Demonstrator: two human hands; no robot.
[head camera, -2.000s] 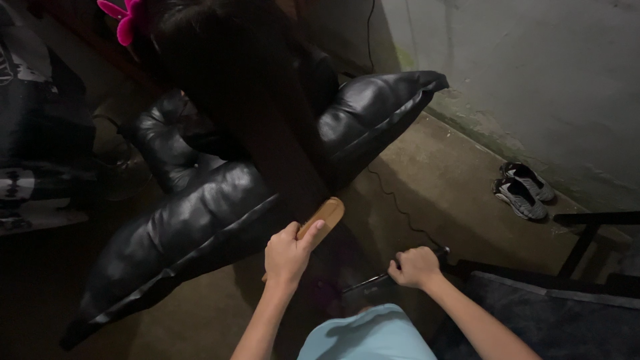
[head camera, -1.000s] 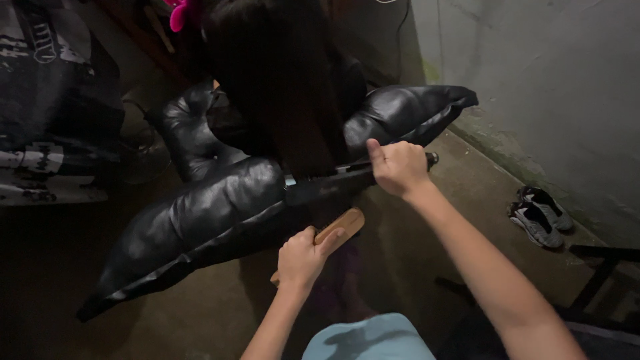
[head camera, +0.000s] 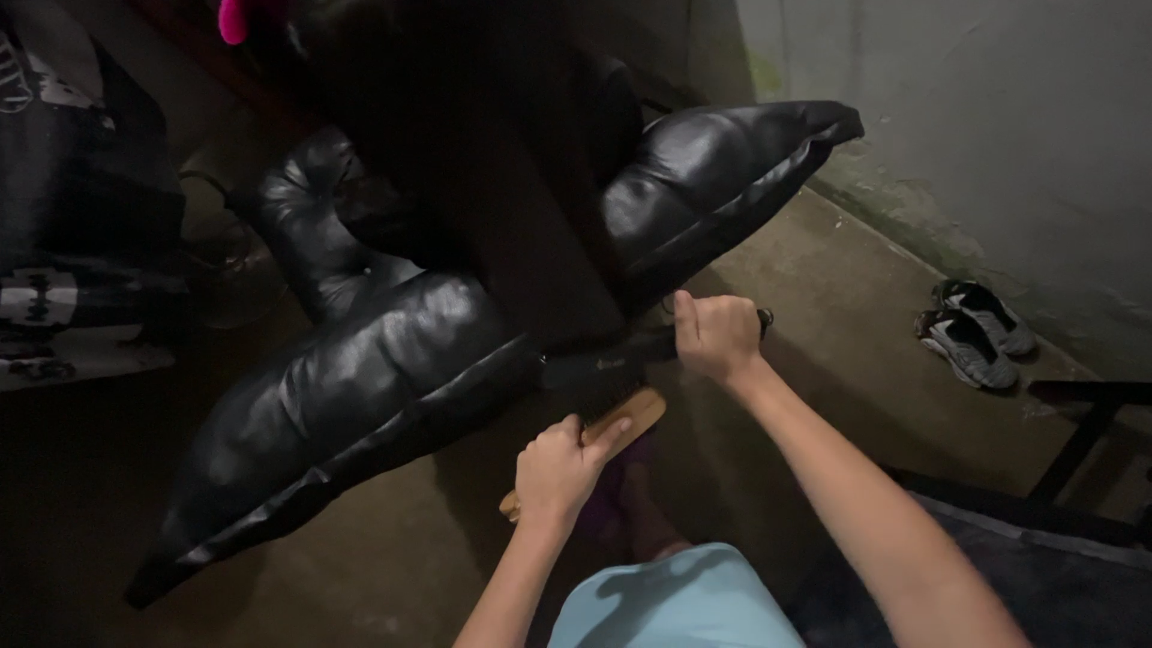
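Observation:
Long dark hair (head camera: 553, 252) of a person hangs over the back of a black padded, leather-like cushion (head camera: 387, 360). My right hand (head camera: 720, 337) is closed around the handle of a black hair straightener (head camera: 589, 367), whose plates lie across the lower part of the hair; whether they are pressed together is too dark to tell. Just below them, my left hand (head camera: 553, 463) grips a wooden hairbrush (head camera: 641, 416), its bristles turned up toward the straightener and the hair ends. The person's head is mostly lost in the dark at the top.
A pair of sneakers (head camera: 976, 333) stands on the floor by the grey wall (head camera: 945, 135). Black bars (head camera: 1075, 450) and a dark surface are at lower right. Patterned dark fabric (head camera: 81, 180) hangs at left, and a bright pink item (head camera: 234, 20) shows at the top.
Two seconds ago my right hand held the straightener lower, away from the hair. One second ago it lay across the hair by the cushion; now it is lower on the hair, close above the brush.

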